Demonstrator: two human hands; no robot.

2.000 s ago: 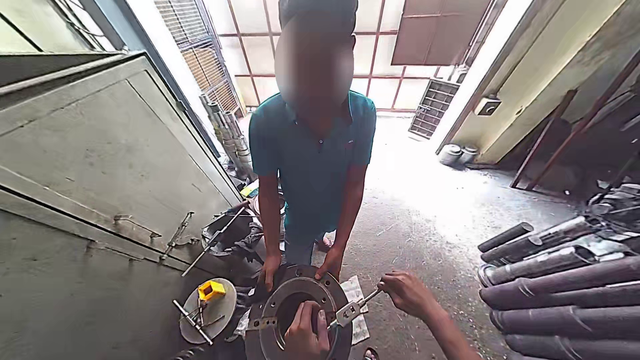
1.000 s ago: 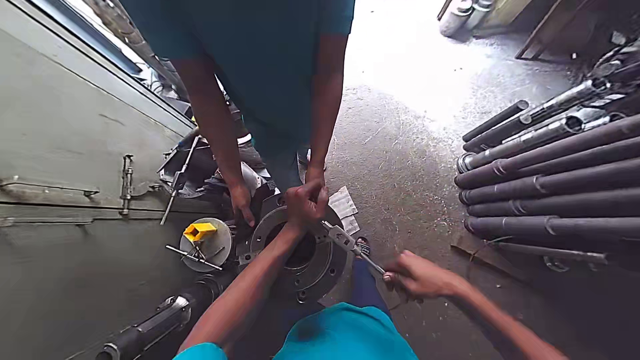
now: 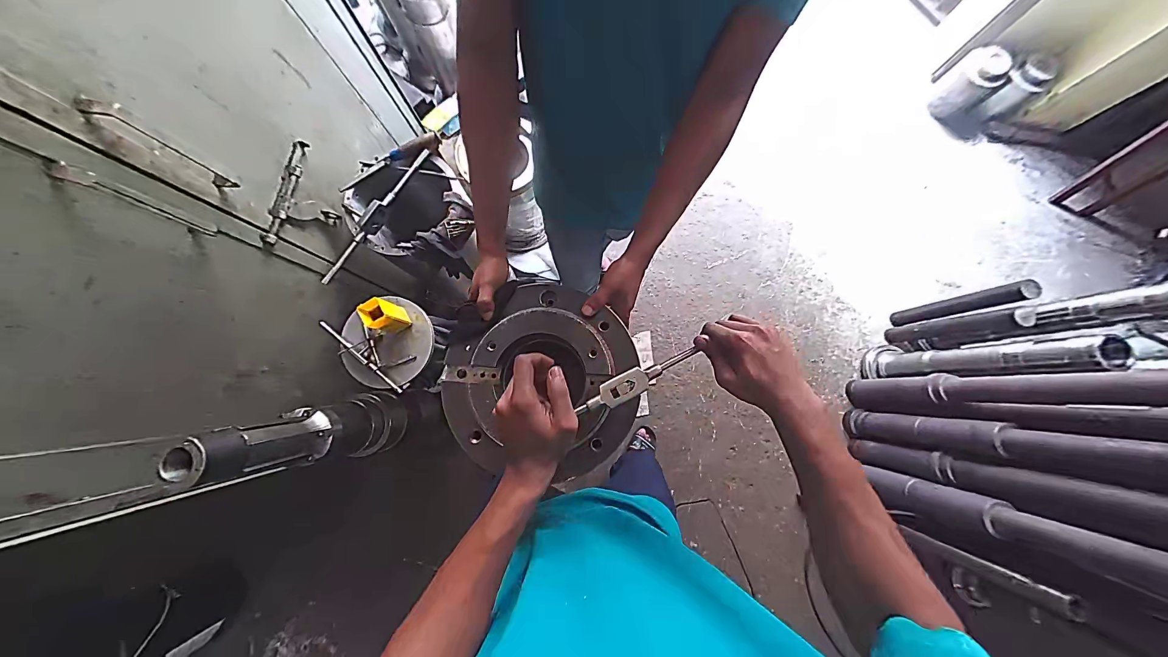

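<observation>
A round metal flange (image 3: pixel 474 401) with bolt holes and a wide central bore lies before me. Over it reaches a tap wrench (image 3: pixel 625 387), slanting from lower left to upper right. My right hand (image 3: pixel 750 358) is closed round the wrench's far handle, beyond the flange's right edge. Above the bore is my left hand (image 3: pixel 535 401), fingers curled at the wrench's near handle end. What its fingertips grip is partly hidden. A co-worker's two hands (image 3: pixel 617 286) rest on the flange's far rim.
A round stand (image 3: pixel 415 343) at left bears a yellow block (image 3: pixel 383 315) and another tap wrench (image 3: pixel 359 356). Below it lies a metal shaft (image 3: pixel 246 452) by a grey cabinet (image 3: pixel 182 310). Dark pipes (image 3: pixel 1022 438) are stacked at right. The co-worker stands opposite, close to the flange.
The view has tilted down since the first frame. My left hand has moved from the flange's far rim, beside the co-worker's hand, back over the bore. My right hand stays on the wrench handle.
</observation>
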